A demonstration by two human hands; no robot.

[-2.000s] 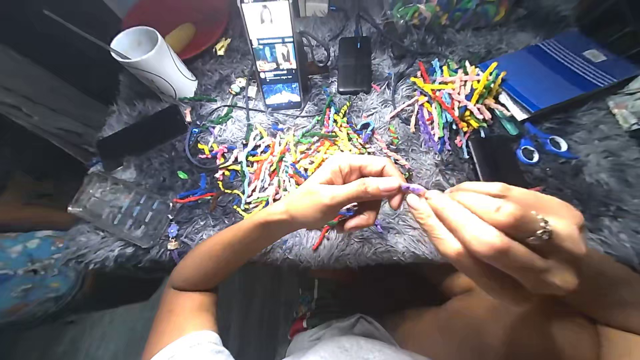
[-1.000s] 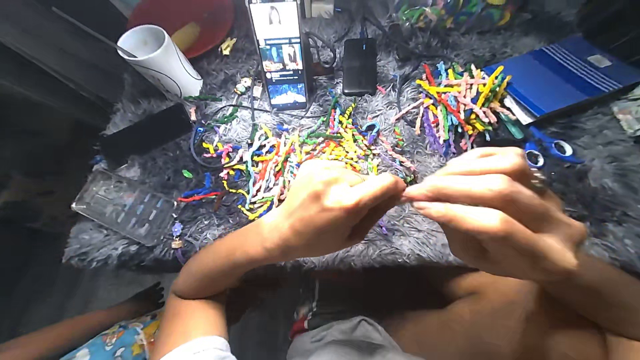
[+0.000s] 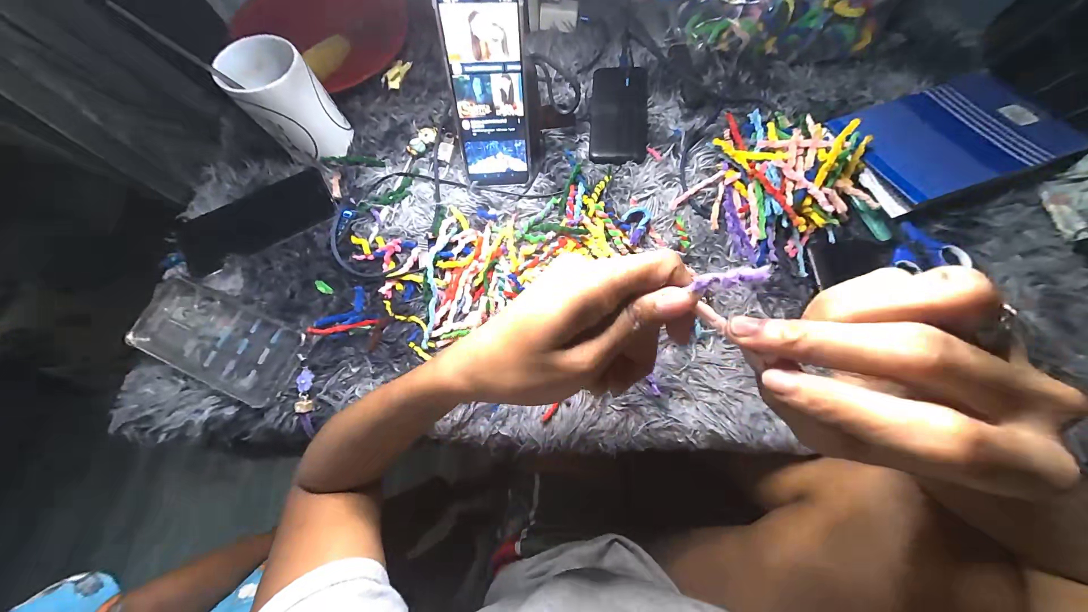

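My left hand (image 3: pixel 586 331) pinches a short fuzzy purple strand (image 3: pixel 731 279), which looks like pipe cleaner, between thumb and forefinger; its free end points right. Below it a thin pale pink strand (image 3: pixel 711 318) runs from the left fingertips to the thumb and fingers of my right hand (image 3: pixel 909 365), which grip its other end. Behind my left hand lies a heap of twisted multicolored strands (image 3: pixel 476 272). A second pile of straighter colored pieces (image 3: pixel 790 178) is at the upper right. Blue-handled scissors (image 3: pixel 931 248) lie partly hidden behind my right hand.
A phone (image 3: pixel 489 93) stands upright behind the heap, beside a black power bank (image 3: pixel 619 115) with cables. A white cup (image 3: pixel 285 98), a dark phone (image 3: pixel 255 219) and a clear case (image 3: pixel 217 344) are left. A blue folder (image 3: pixel 960 140) lies right. Another person's arm (image 3: pixel 200 574) shows lower left.
My fingertips have moved apart from their close pinch of a second ago, and the purple and pink strands now show between them. The other person's arm has shifted lower at the left.
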